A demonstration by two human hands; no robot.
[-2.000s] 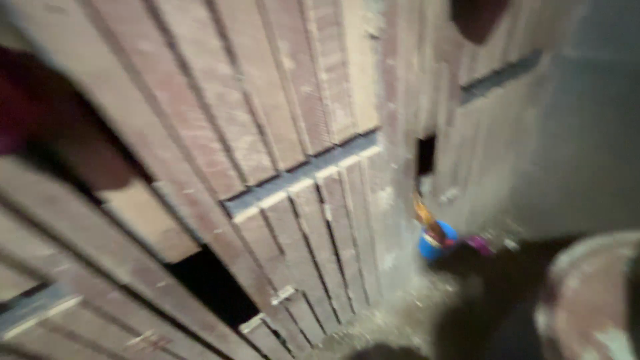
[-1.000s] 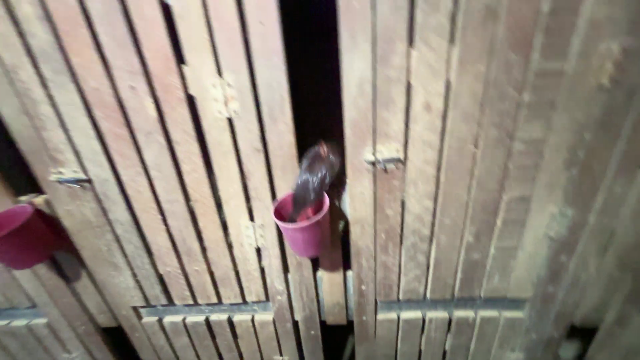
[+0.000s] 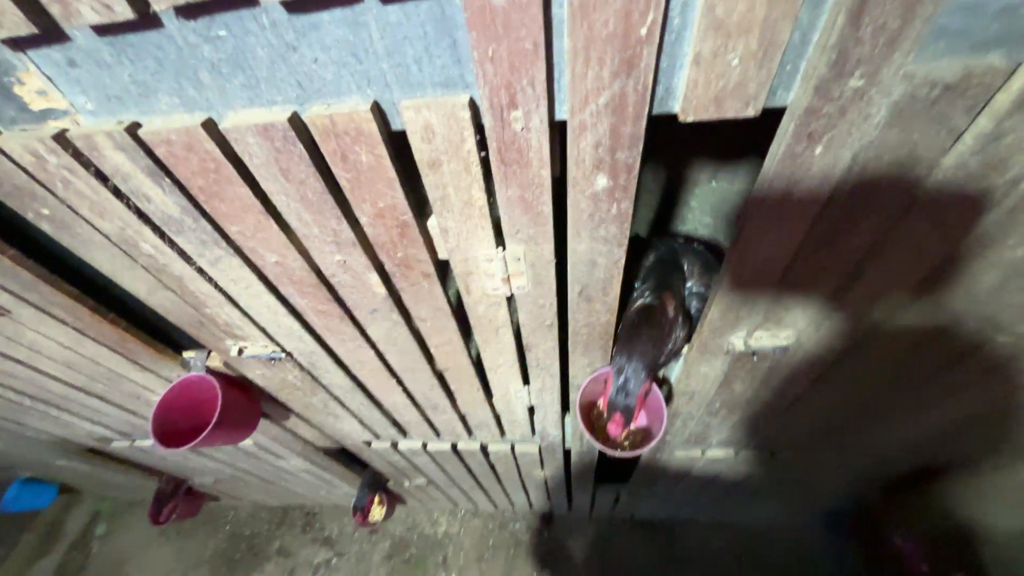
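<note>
Neither of my hands shows in the head view. A dark-feathered chicken [image 3: 656, 312] reaches out through a gap in a wooden slatted wall and has its head down in a pink plastic cup [image 3: 622, 412] that holds brownish matter. To the left, a magenta plastic cup [image 3: 206, 410] hangs on the slats by a metal bracket. Lower down, a small dark red cup [image 3: 178, 502] and another cup with yellowish matter [image 3: 374, 506] sit near the wall's foot, with a dark shape over the latter.
Wooden slats [image 3: 520, 200] fill most of the view, with a metal hinge [image 3: 504, 270] and slide bolts [image 3: 258, 350] on them. A blue container [image 3: 30, 495] stands at the lower left, near the dirt floor [image 3: 280, 540]. Dark shadows fall across the right side.
The view has swung a lot. Red-brown blurred shapes at the upper edges two seconds ago are out of view. The dark chicken was at the pink cup a second ago too.
</note>
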